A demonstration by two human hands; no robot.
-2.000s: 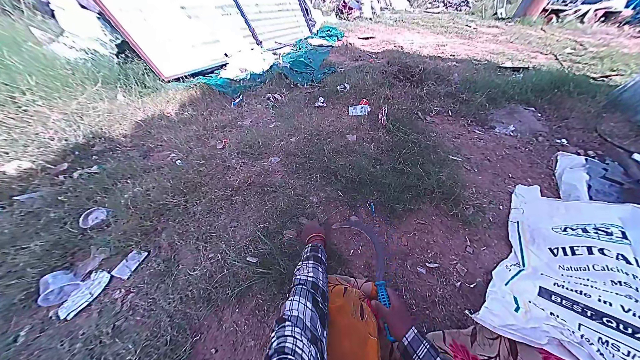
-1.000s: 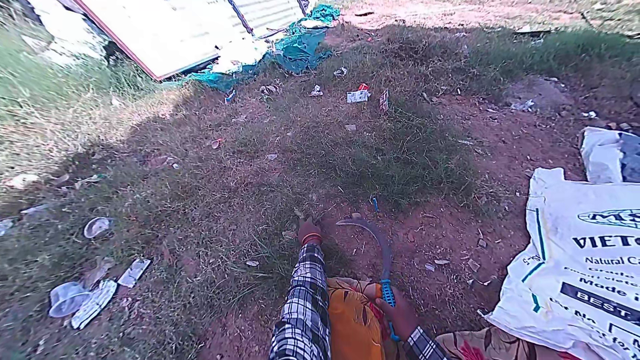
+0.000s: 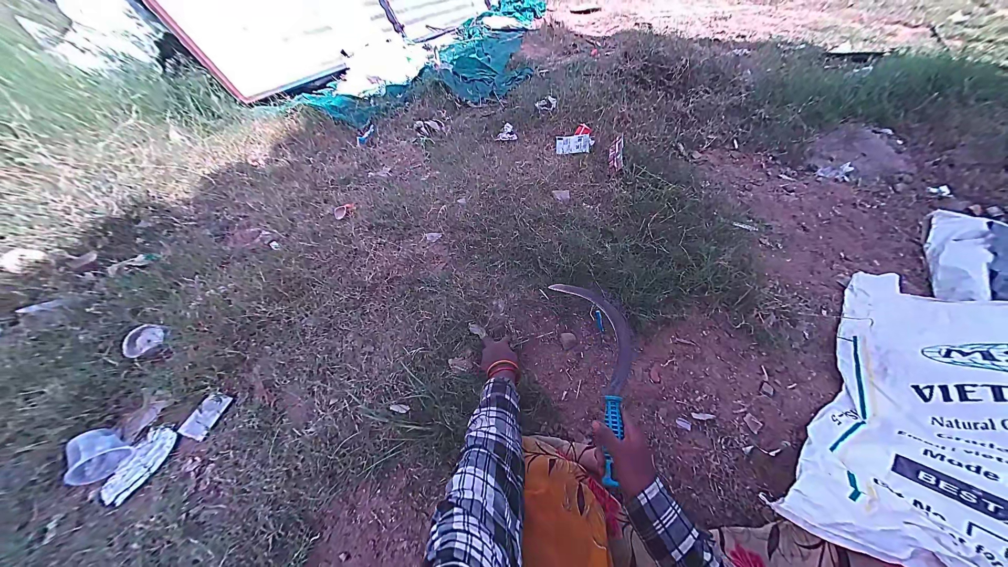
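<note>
My right hand (image 3: 626, 453) is closed around the blue handle of a sickle (image 3: 618, 346). The sickle's curved metal blade points up and bends to the left, over reddish soil and the edge of a grass patch (image 3: 654, 244). My left hand (image 3: 498, 353), with red and orange bangles at the wrist, reaches down to the ground left of the blade, at short dry grass. Its fingers are too small and dark to tell whether they grip anything. The blade and the left hand are apart. Plaid sleeves cover both forearms.
A white printed sack (image 3: 929, 409) lies at the right. A clear plastic cup (image 3: 94, 457) and crumpled wrappers (image 3: 140, 465) lie at the lower left. Small litter and a carton piece (image 3: 574, 144) are ahead. Farther off, a framed white panel (image 3: 268, 39) leans beside green netting (image 3: 480, 63).
</note>
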